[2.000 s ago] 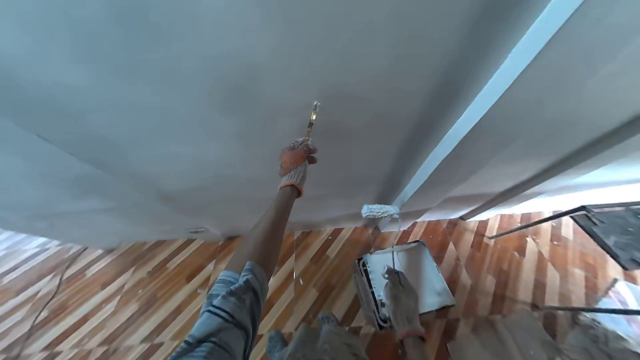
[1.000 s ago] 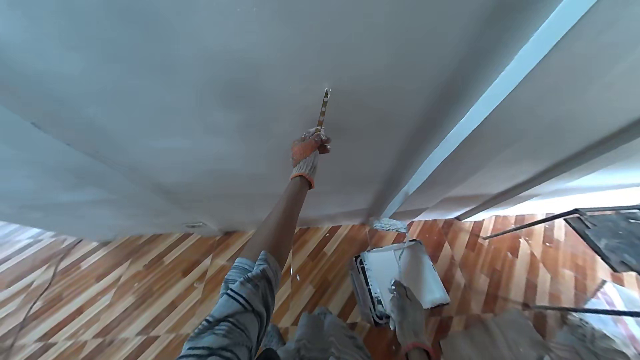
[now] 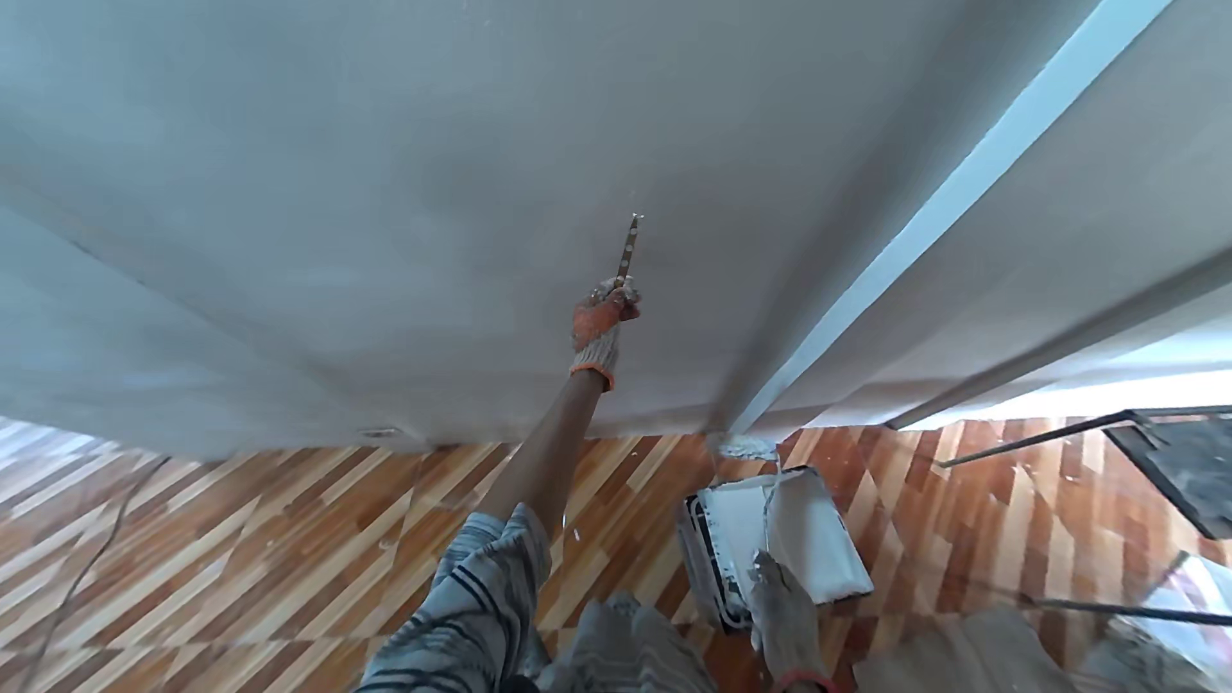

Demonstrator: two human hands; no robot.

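My left hand (image 3: 603, 322), in a knit glove with an orange coating, is closed around a narrow paint-spotted tool (image 3: 628, 248); its tip meets or is very near the grey wall (image 3: 462, 241). Whether it is a brush or a scraper cannot be told. My right hand (image 3: 784, 611), in a pale work glove, grips a paint roller (image 3: 748, 448) by its handle. The roller's white head is low by the wall's foot, beyond the tray, and its wire frame crosses above a paint tray (image 3: 828, 539) coated with white paint.
A light blue-white strip (image 3: 924, 221) runs down the wall. The floor (image 3: 318, 539) has a wood pattern. A cable (image 3: 106, 549) lies at left. At right are a dark metal-framed stand (image 3: 1179, 462), a dark rod (image 3: 1136, 611) and crumpled cloth or sacking (image 3: 962, 654).
My left hand has moved a little to the right along the wall with the tool. My right hand still holds the roller over the tray; the roller head sits lower, near the wall's foot.
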